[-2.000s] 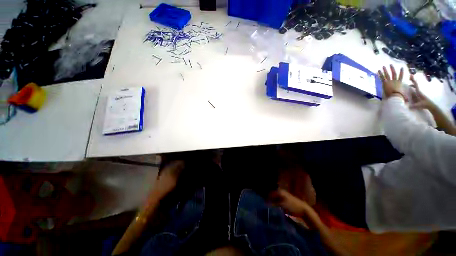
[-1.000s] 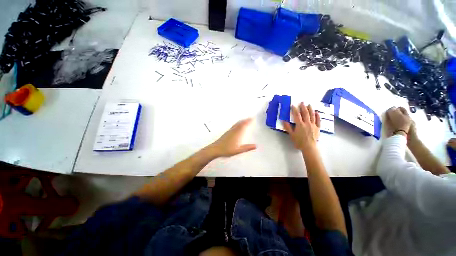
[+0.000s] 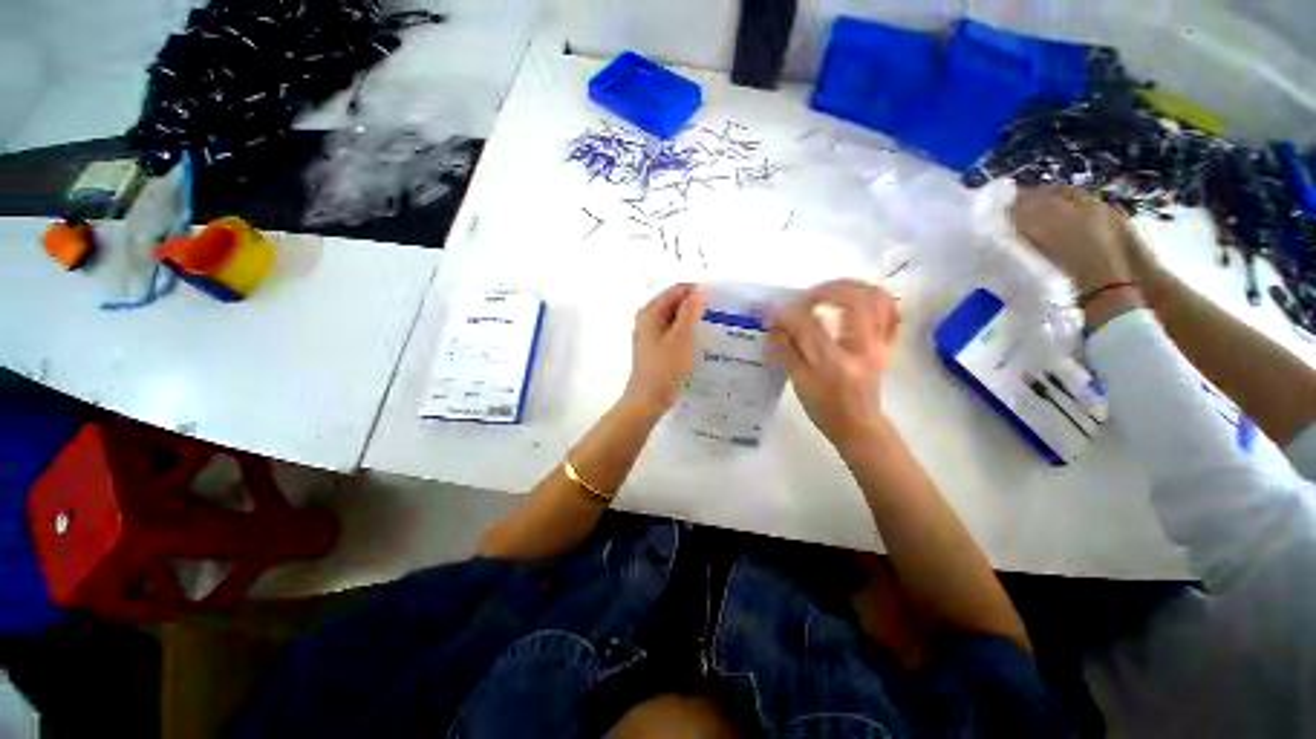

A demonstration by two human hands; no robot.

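A flat white retail box with a blue top end is held upright in front of me, its printed text side facing me. My left hand grips its upper left edge. My right hand is at its upper right corner, fingers at the blue top end; the fingertips are slightly blurred. Another white box with blue edges, the finished box, lies text up on the table to the left. A box with black plugs pictured, the waiting box, lies to the right.
Dark-blue slivers lie mid-table beside a blue tray. Blue bins and black heaps stand at the back. A coworker's hands are at the right with clear plastic. A yellow-orange object is left; a red stool stands on the floor.
My hands have come together, now holding a box taken from the right side. The coworker's hands have moved back and left to the plastic. The view has shifted left.
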